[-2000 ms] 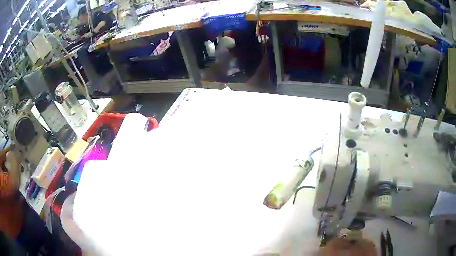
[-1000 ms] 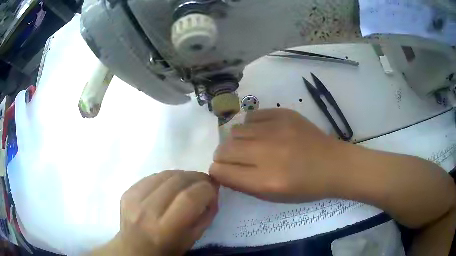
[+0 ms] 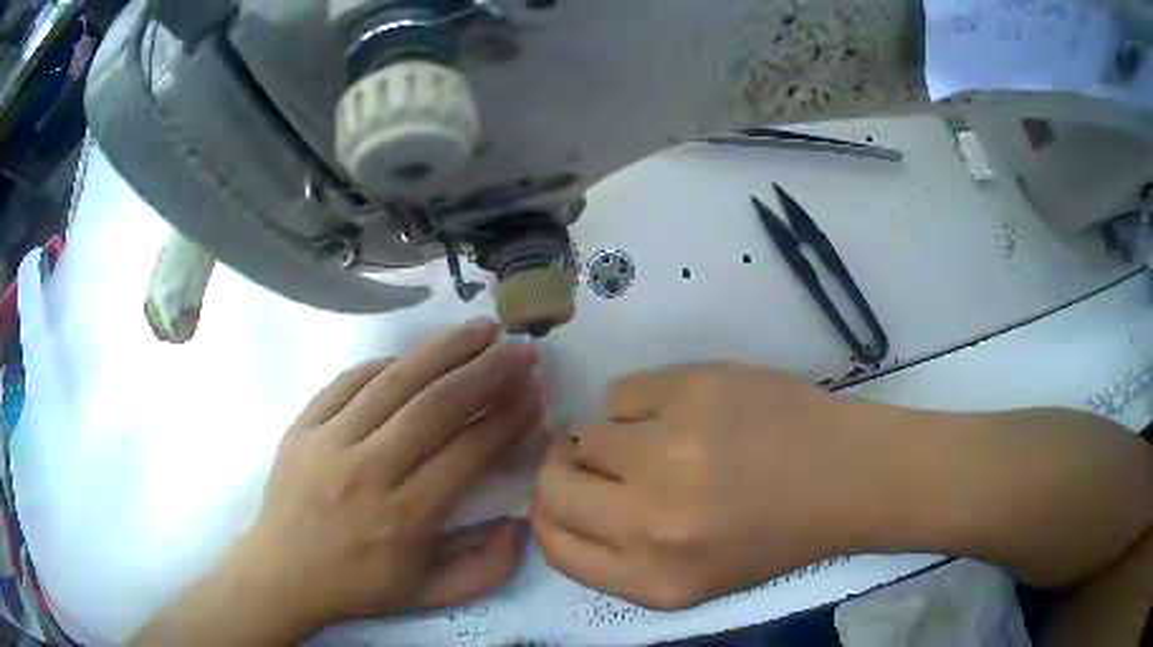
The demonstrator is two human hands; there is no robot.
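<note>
My left hand (image 3: pixel 392 480) lies flat, palm down, left of and below the needle area, fingertips close to the tan knob (image 3: pixel 535 300) and thumb apart. My right hand (image 3: pixel 683 487) is curled to its right, with thumb and fingers pinched at a narrow edge of white fabric (image 3: pixel 551 386) in front of the needle area. The fabric blends with the white table, so its outline is unclear. The sewing machine head (image 3: pixel 607 76) stands above the hands and hides the needle and presser foot. A white ribbed dial (image 3: pixel 407 124) is on the head.
Black thread snips (image 3: pixel 824 276) lie right of the needle area, tips pointing up-left. Metal tweezers (image 3: pixel 809 144) lie behind them. A floral wrapped tube (image 3: pixel 178 291) is at the left. White paper (image 3: pixel 1037 48) is at the upper right. Pale cloth (image 3: pixel 933 609) shows at the front edge.
The view has come closer to the machine head. My left hand has opened from a curled grip and moved up toward the needle. My right hand has moved down, away from the needle.
</note>
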